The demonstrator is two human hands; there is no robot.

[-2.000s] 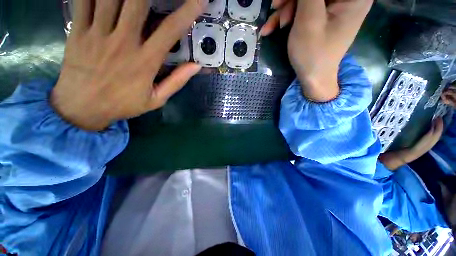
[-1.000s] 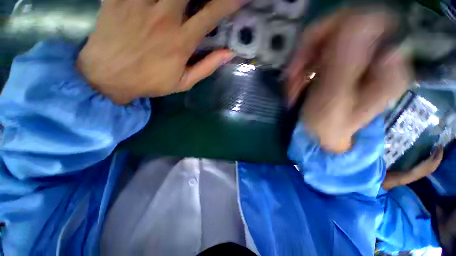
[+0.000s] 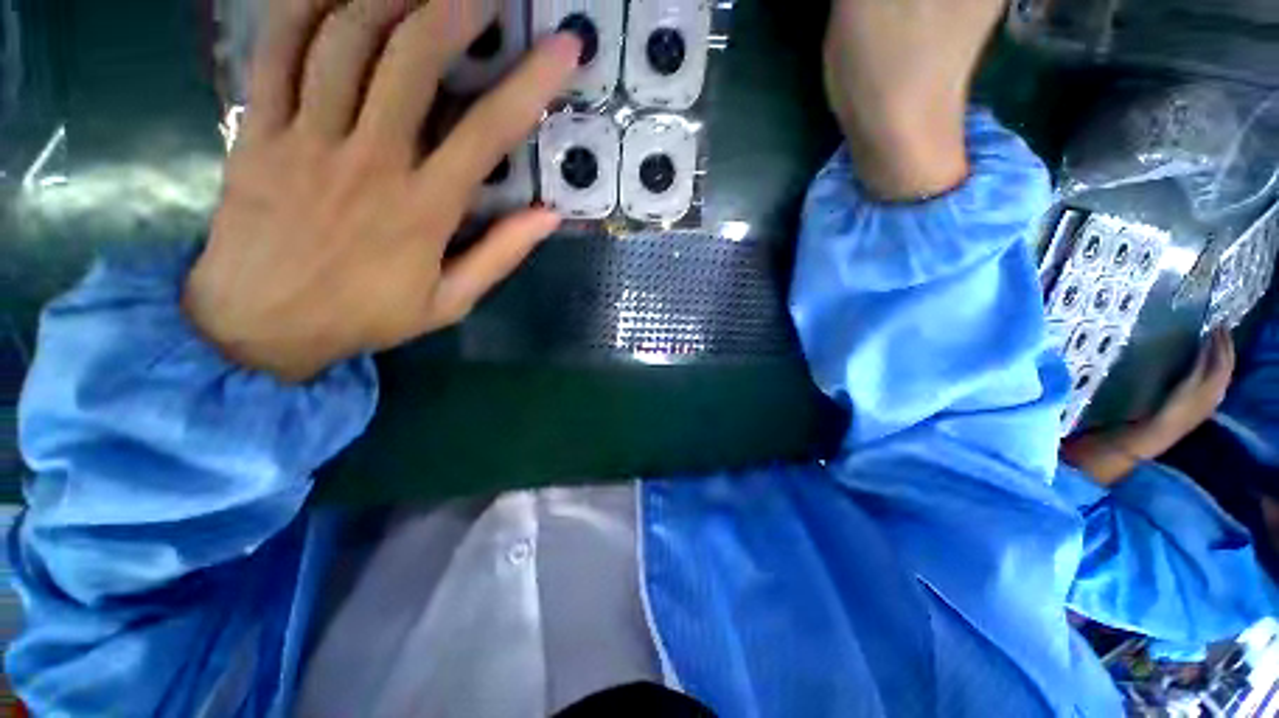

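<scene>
A tray of white speaker-like units with dark round centres lies at the top centre, cut off by the top edge. My left hand lies spread over its left part, index fingertip on the centre of one unit, thumb by the lower edge; it hides several units. A dark sheet with a fine grid of shiny dots lies just below the tray. My right hand is right of the tray, its fingers cut off by the top edge, so its grip cannot be seen.
A dark green mat lies underneath. At the right, another tray of units and crinkled clear plastic lie near another person's hand and blue sleeve. Mixed small items show below the bench at lower right.
My right hand was beside the tray, moved right and down in a blur, and is now higher, its fingers out of view. My left index fingertip has moved down onto a unit.
</scene>
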